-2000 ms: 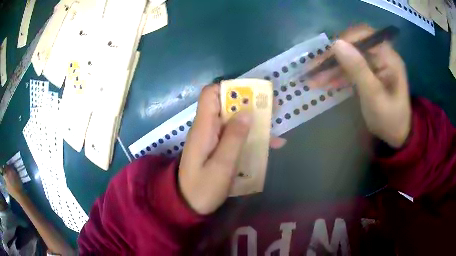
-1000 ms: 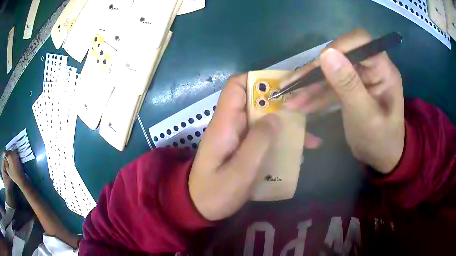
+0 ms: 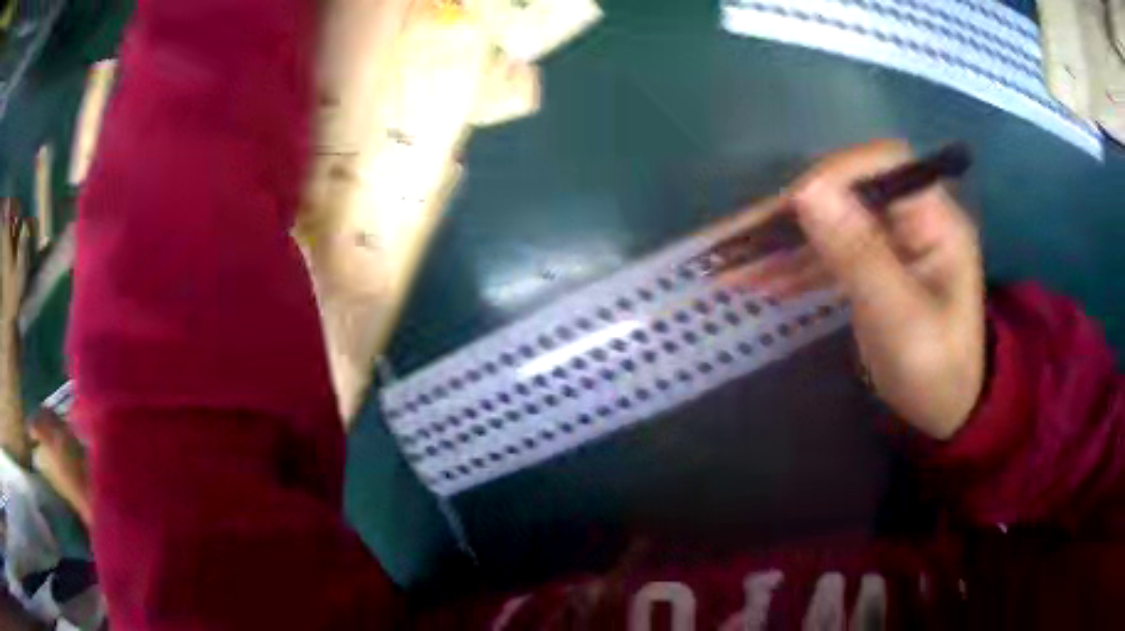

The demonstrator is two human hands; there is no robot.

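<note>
My right hand (image 3: 901, 271) holds the dark tweezers (image 3: 790, 232) like a pen, blurred, over the right end of the lens sheet. The lens sheet (image 3: 580, 360) is a long white strip with rows of black dots, lying at a slant in front of me. My left hand is out of the picture; only my left sleeve shows, reaching up past the top edge at the left. The stack of back covers (image 3: 401, 185) lies beyond and beside that sleeve, cream and blurred, partly hidden by it.
More dotted white sheets (image 3: 913, 56) lie at the upper right, beside cream covers (image 3: 1092, 62) at the edge. Another person's hand (image 3: 59, 459) shows at the lower left. A thin pale line crosses the dark green surface (image 3: 592, 136).
My left hand, which held a back cover, has moved up and left out of the picture. The tweezers have come away from that cover. The lens sheet is now uncovered along most of its length.
</note>
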